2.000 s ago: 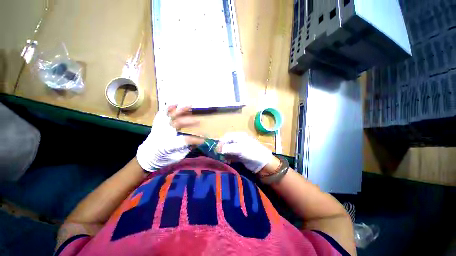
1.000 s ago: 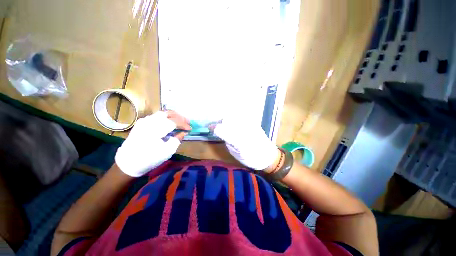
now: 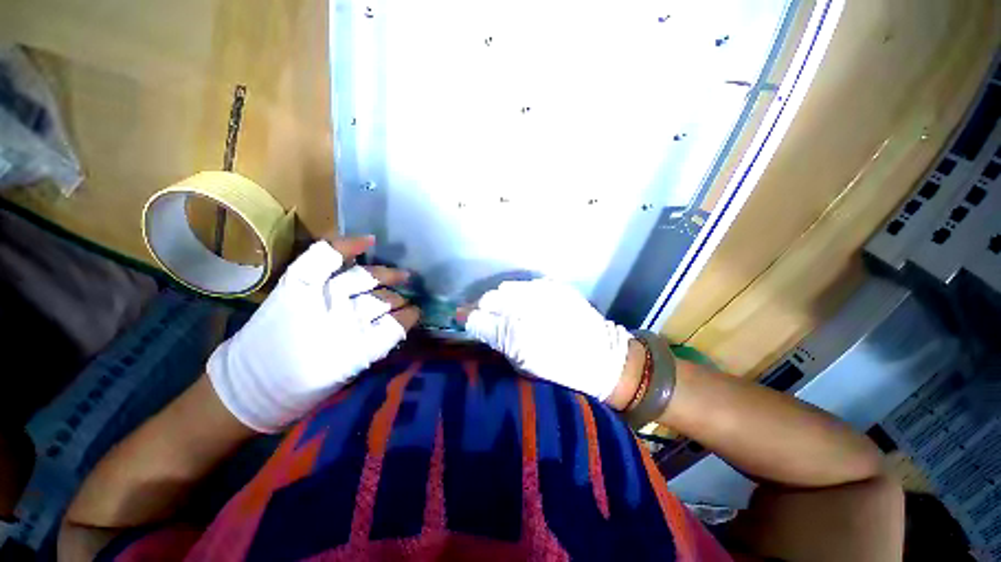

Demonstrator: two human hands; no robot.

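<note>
A metal chassis (image 3: 527, 143) lies in front of me, its floor bright with small dark studs. A short green tape strip (image 3: 437, 311) shows at its near edge between my fingertips. My left hand (image 3: 313, 329), in a white fingerless glove, has its fingertips at the left end of the strip. My right hand (image 3: 549, 335), gloved the same way, has its fingertips at the right end, over the chassis edge. The near wall of the chassis is mostly hidden by my hands and shirt.
A cream masking tape roll (image 3: 263, 214) stands on the cardboard bench (image 3: 132, 99) at left. A crumpled plastic bag (image 3: 33, 121) is at the far left. Grey metal parts with cutouts (image 3: 944, 220) stand at the right. The green tape roll (image 3: 692, 355) is mostly hidden by my right wrist.
My hands have moved from in front of my body up to the near chassis edge with the green strip. The view has come closer, so the chassis appears larger.
</note>
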